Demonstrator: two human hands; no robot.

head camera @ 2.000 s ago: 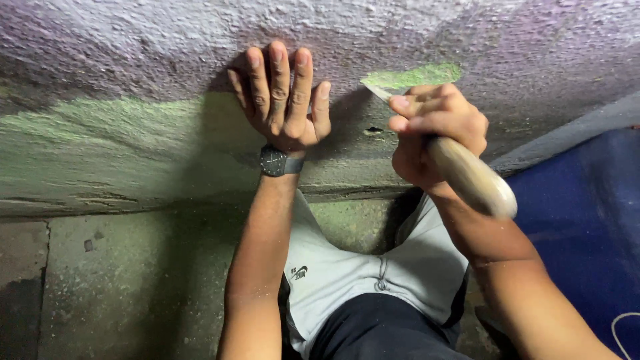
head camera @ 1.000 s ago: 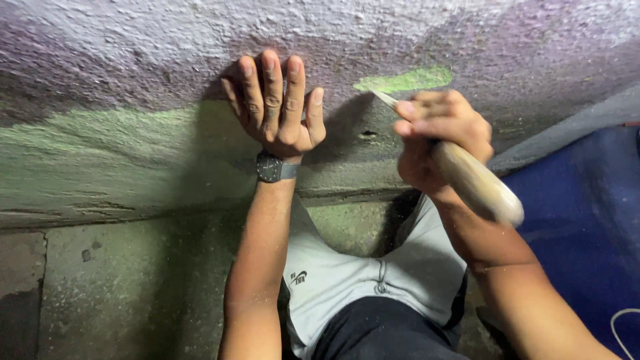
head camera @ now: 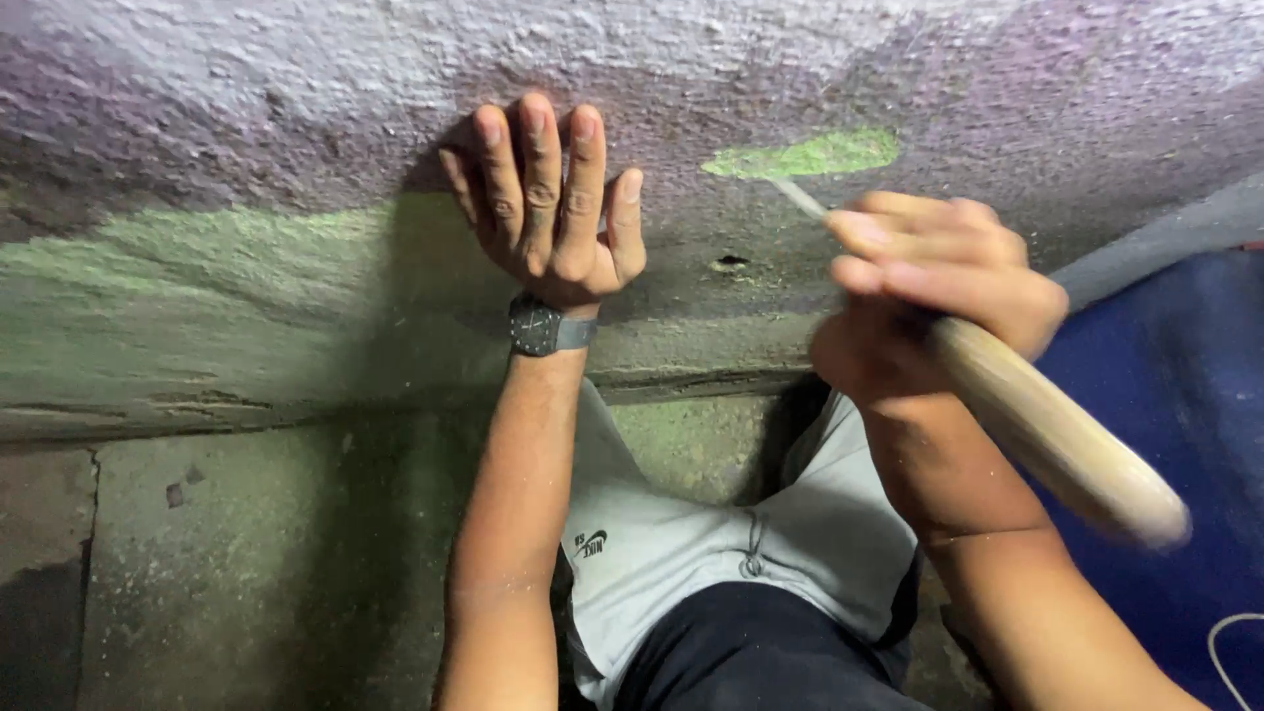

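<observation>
My left hand [head camera: 555, 202], with a dark wristwatch [head camera: 549, 328] on the wrist, rests against the rough painted wall [head camera: 326, 109], fingers pointing up and slightly apart. In my right hand [head camera: 938, 281] is a tool with a thick pale handle [head camera: 1057, 425], which looks wooden, and a narrow blade [head camera: 798, 197]. The blade's tip is at the lower edge of a bright green patch [head camera: 815, 155] on the wall. Motion blurs the right hand and the handle; my fingers hide where blade and handle join.
A small dark hole [head camera: 731, 263] is in the wall below the green patch. The stained concrete floor [head camera: 227, 553] meets the wall's base. At the right are a dark blue surface [head camera: 1175, 395] and a thin pale cord [head camera: 1220, 652].
The blade tip has moved from near the patch's left end to farther right along its lower edge. My left hand stays on the wall.
</observation>
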